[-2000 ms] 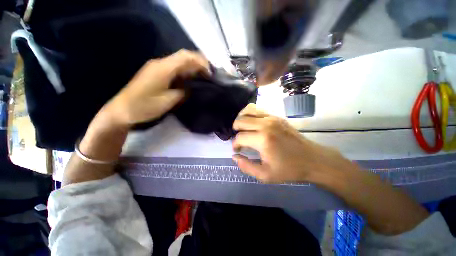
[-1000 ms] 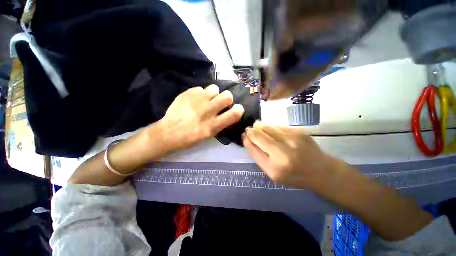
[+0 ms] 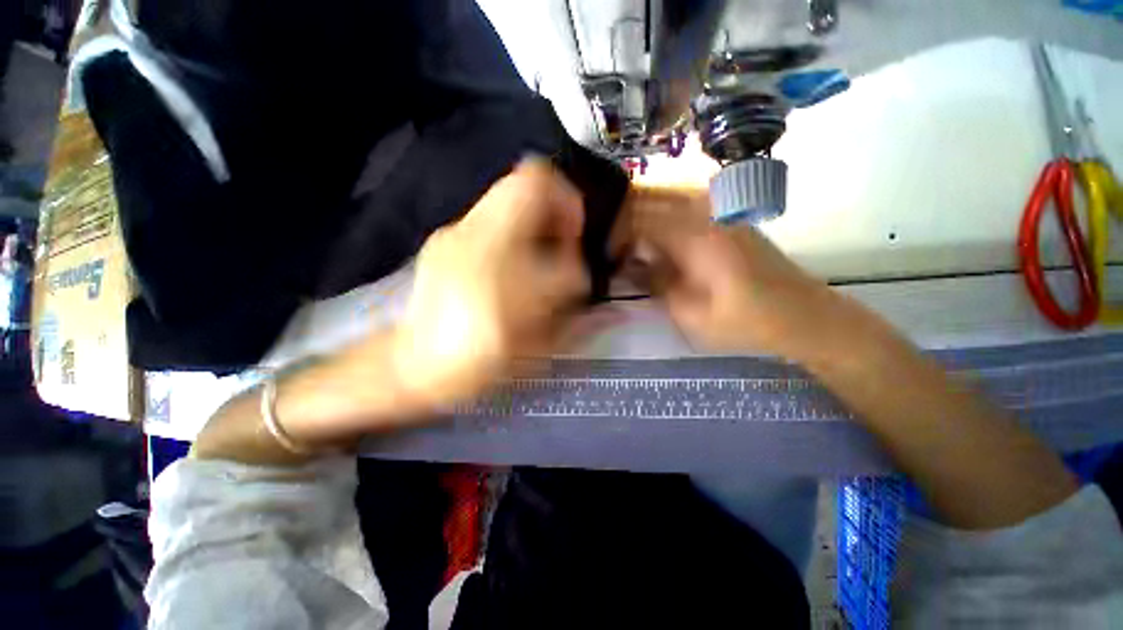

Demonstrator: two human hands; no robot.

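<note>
A large black cloth (image 3: 419,135) lies bunched on the left of the sewing machine table, and its narrow end reaches in front of the presser foot and needle area (image 3: 628,129). My left hand (image 3: 499,277) is blurred, fingers bent at the cloth's end; its grip cannot be made out. My right hand (image 3: 714,271) is partly blurred, with its fingertips pinched on the right edge of the black cloth, just in front of the needle area.
A grey ribbed knob with a spring (image 3: 749,188) is right of the needle. Scissors with red and yellow handles (image 3: 1057,246) lie at right. A ruler strip (image 3: 690,400) runs along the front edge. A cardboard box (image 3: 86,289) stands at left, a blue basket (image 3: 867,542) below.
My left hand has drawn back from lying flat on the cloth and is bent and blurred. My right hand has moved up toward the needle area. The view has shifted slightly.
</note>
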